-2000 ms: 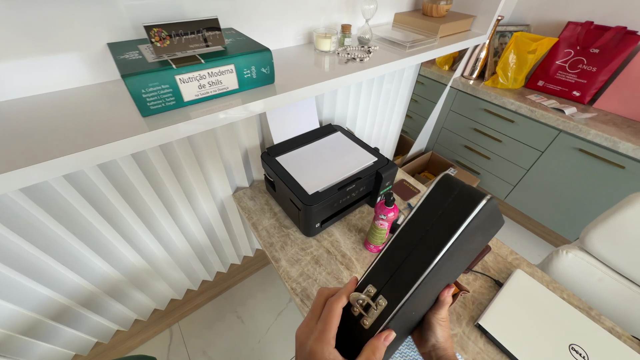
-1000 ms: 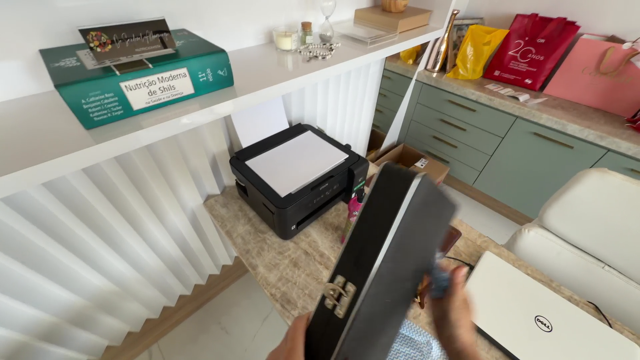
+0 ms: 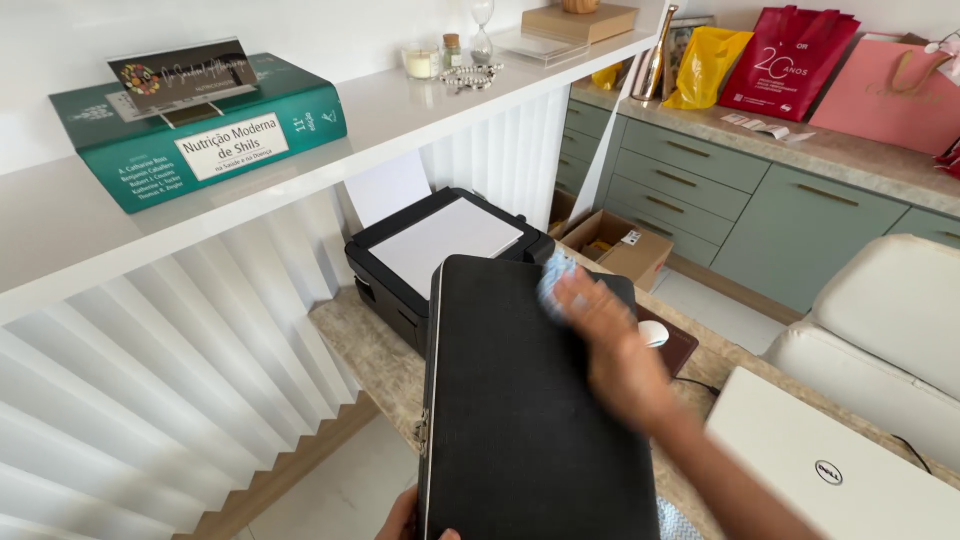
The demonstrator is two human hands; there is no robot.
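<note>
A black hard case [image 3: 525,405] with a metal rim and a latch [image 3: 420,431] on its left edge is held up over the stone desk, its broad face towards me. My left hand [image 3: 409,517] grips the case at its lower left corner, mostly cut off by the frame's bottom. A blue and white cloth [image 3: 556,283] is pressed by my right hand [image 3: 615,345], blurred, against the upper right part of that face. Another blue patterned cloth [image 3: 675,521] lies on the desk, partly hidden behind the case.
Behind the case stands a black printer [image 3: 390,315] with white paper on top. A closed white Dell laptop [image 3: 832,465], a brown folder [image 3: 679,345] and a white mouse [image 3: 652,333] lie at the right. A white shelf [image 3: 390,135] overhangs the desk; a cardboard box [image 3: 634,259] sits beyond.
The case has turned from its narrow latch side to show its broad face. My right hand, with the cloth, has moved up onto that face from beside the case's lower right.
</note>
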